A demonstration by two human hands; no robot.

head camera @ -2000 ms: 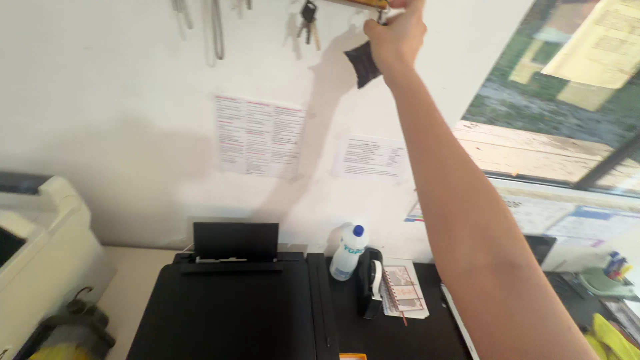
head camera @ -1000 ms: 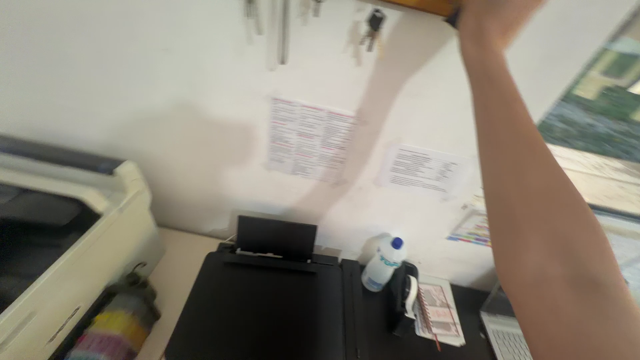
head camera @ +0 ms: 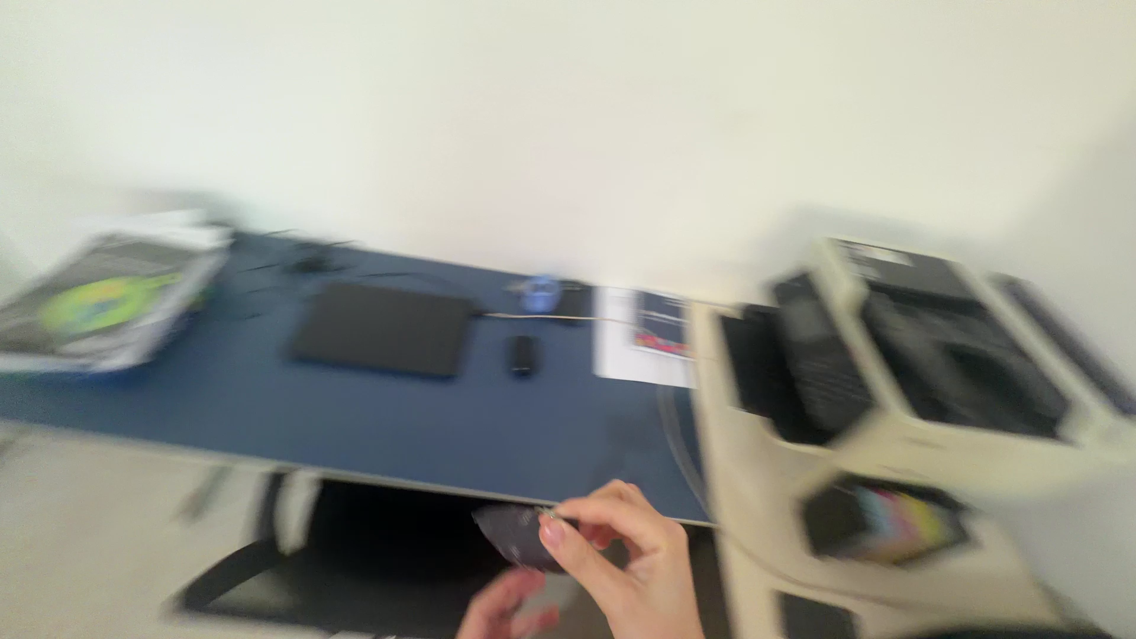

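My right hand (head camera: 635,555) pinches a small metal piece at the top of a small dark pouch (head camera: 519,535) between thumb and forefinger. The pouch hangs to the left of those fingers, in front of the near edge of the blue desk (head camera: 399,426). Just below the pouch is my left hand (head camera: 510,608), blurred, with its fingers apart and holding nothing that I can see; most of it is below the frame.
On the desk lie a closed dark laptop (head camera: 386,328), a black mouse (head camera: 523,355), papers (head camera: 621,346) and a stack of packages (head camera: 106,293). A printer (head camera: 958,355) and its ink tanks (head camera: 887,519) stand at the right. A black chair (head camera: 382,559) is below the desk.
The view has swung far left, from the wall with hanging keys to the blue desk. My right hand, earlier raised at the key rack, is now low with the pouch. My left hand has appeared.
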